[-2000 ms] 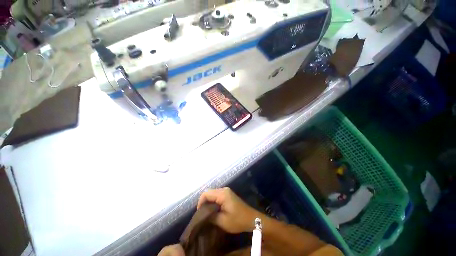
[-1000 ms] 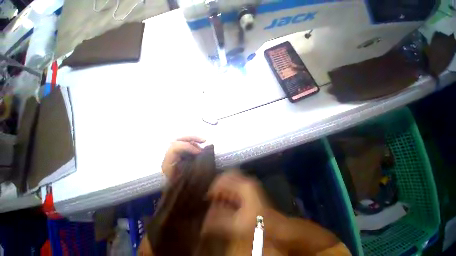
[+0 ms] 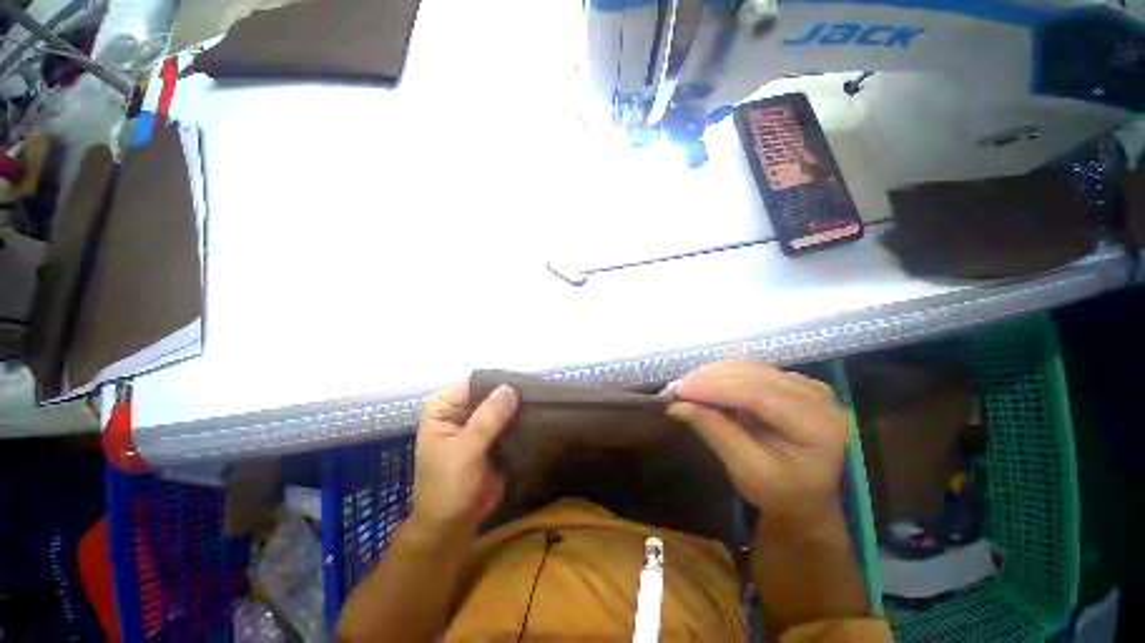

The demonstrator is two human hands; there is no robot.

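Note:
A dark brown cloth piece [image 3: 590, 433] is stretched between my two hands just off the front edge of the white table [image 3: 364, 264]. My left hand [image 3: 462, 459] pinches its top left corner between thumb and fingers. My right hand [image 3: 772, 433] pinches its top edge at the right, with a small pale bit at the fingertips. The lower part of the cloth hangs in front of my lap. The white sewing machine [image 3: 929, 94] stands behind, with bright glare at its needle area hiding the needle and presser foot.
A phone [image 3: 800, 176] lies on the machine bed. Brown pieces lie at the right [image 3: 992, 226], at the back left [image 3: 320, 44] and over white paper at the left edge [image 3: 132, 258]. Below the table are a green basket [image 3: 1065, 465] and a blue basket [image 3: 157, 540].
The view has turned and shifted, so the machine now sits further right. My hands have moved apart, and the cloth, bunched before, is now spread between them with its top edge straight.

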